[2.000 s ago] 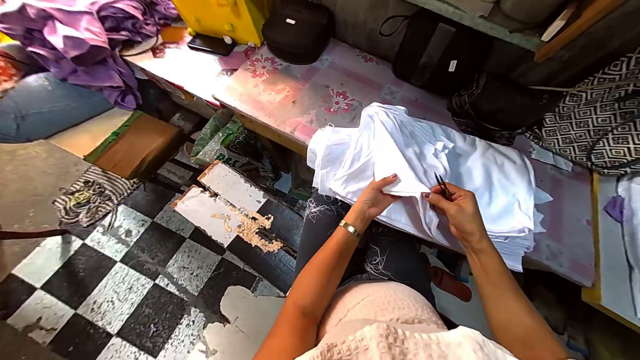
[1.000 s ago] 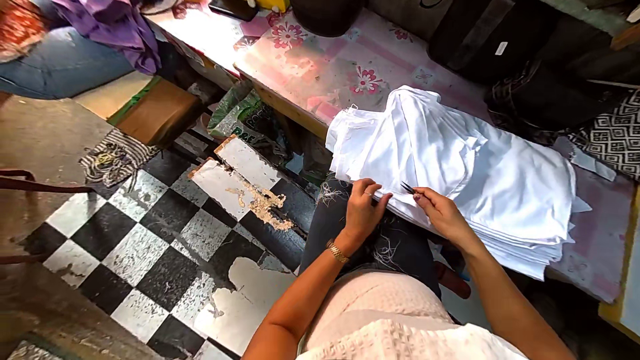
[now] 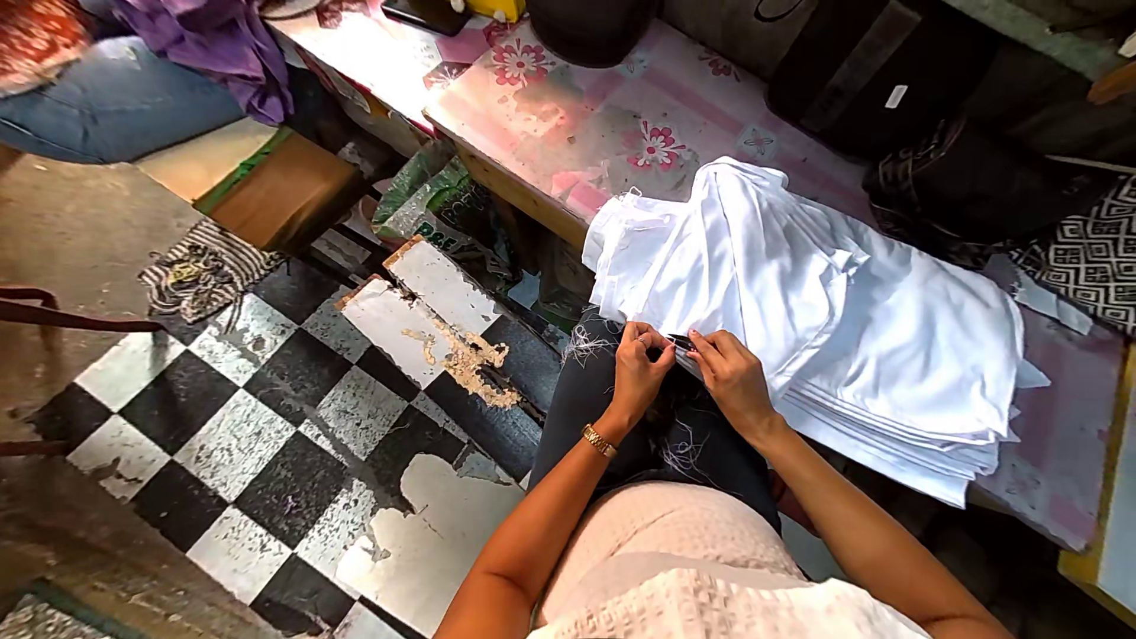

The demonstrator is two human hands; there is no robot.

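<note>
A thick stack of white fabric pieces [image 3: 896,328] lies at the table's near edge, its top piece bunched toward the left. My right hand [image 3: 729,373] holds a small dark pointed tool [image 3: 682,342], perhaps thread snips, between thumb and fingers. Just left of it is my left hand [image 3: 641,364], thumb and fingertips pinched close to the tool's tip; whether a thread is between them is too small to tell. Both hands are over my lap, beside the fabric's near edge. Loose white threads [image 3: 683,453] cling to my dark trousers.
The table [image 3: 568,115] has a pink floral cover. Black bags [image 3: 887,71] and a patterned cloth [image 3: 1096,257] line its back. To the left are a brown box [image 3: 280,191], a plastic bag [image 3: 444,204], worn boards [image 3: 444,328] and a striped cloth [image 3: 209,266].
Two seconds ago both hands held the white fabric's edge. My left hand has let go of it and moved to the tool's tip. The view has shifted closer.
</note>
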